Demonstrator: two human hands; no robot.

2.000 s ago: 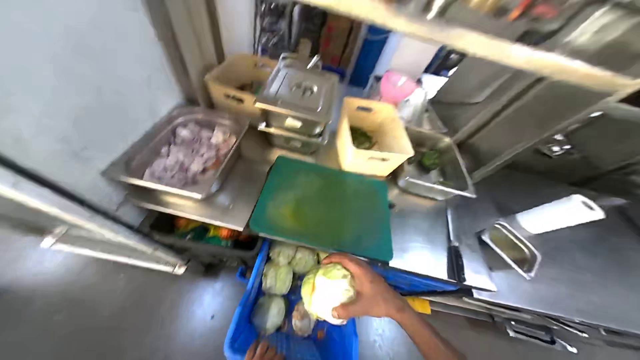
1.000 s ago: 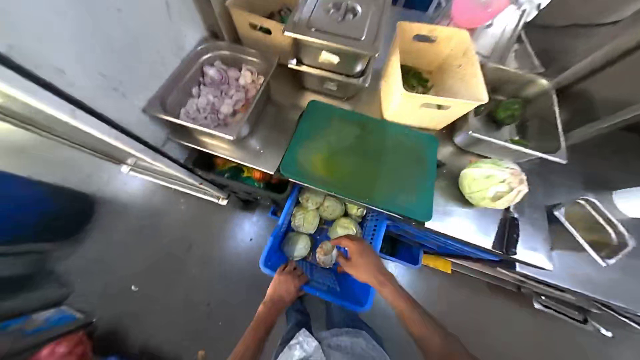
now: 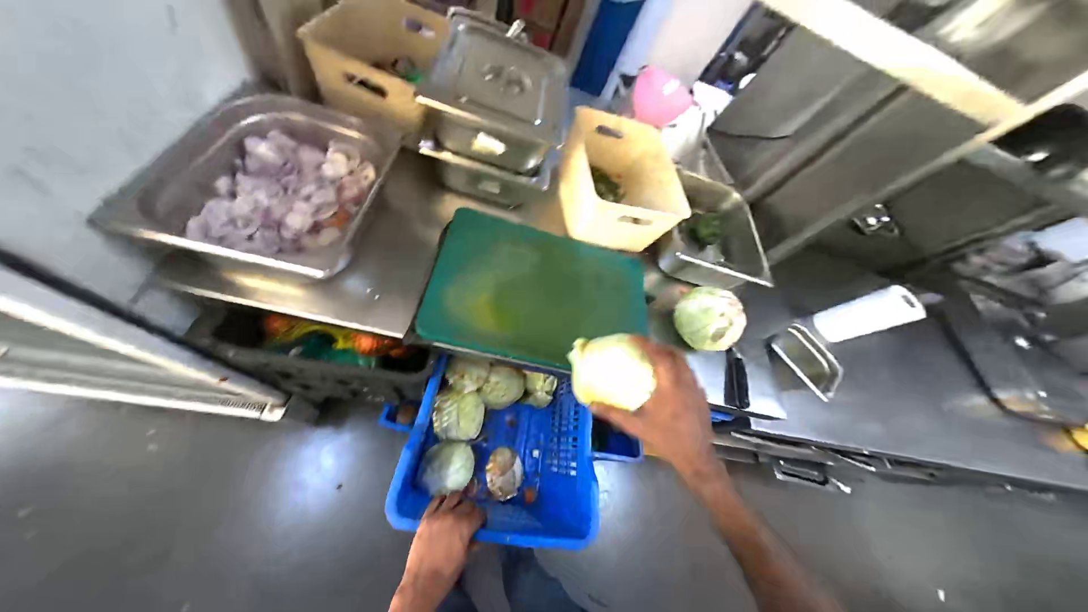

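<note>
My right hand [image 3: 667, 399] holds a pale cabbage [image 3: 614, 371] just above the near right corner of the green cutting board [image 3: 535, 289]. My left hand [image 3: 449, 523] grips the near rim of a blue plastic crate [image 3: 544, 537], its fingertips close to a cabbage [image 3: 448, 467] inside. Several more cabbages lie along the crate's left and far sides, and a browned cabbage [image 3: 504, 473] lies near its middle. Another cabbage [image 3: 710, 318] rests on the steel counter, right of the board.
A steel pan [image 3: 246, 255] of cut onions stands at the left. Lidded steel pans [image 3: 501, 85], a cream bin [image 3: 629, 221] and a steel pan with greens [image 3: 739, 255] stand behind. A black-handled knife [image 3: 737, 381] lies at the right, near a small steel container [image 3: 806, 361].
My right hand has risen from the crate with a cabbage. The cabbage on the counter at the right was there one second ago. My left hand stays at the crate's near rim.
</note>
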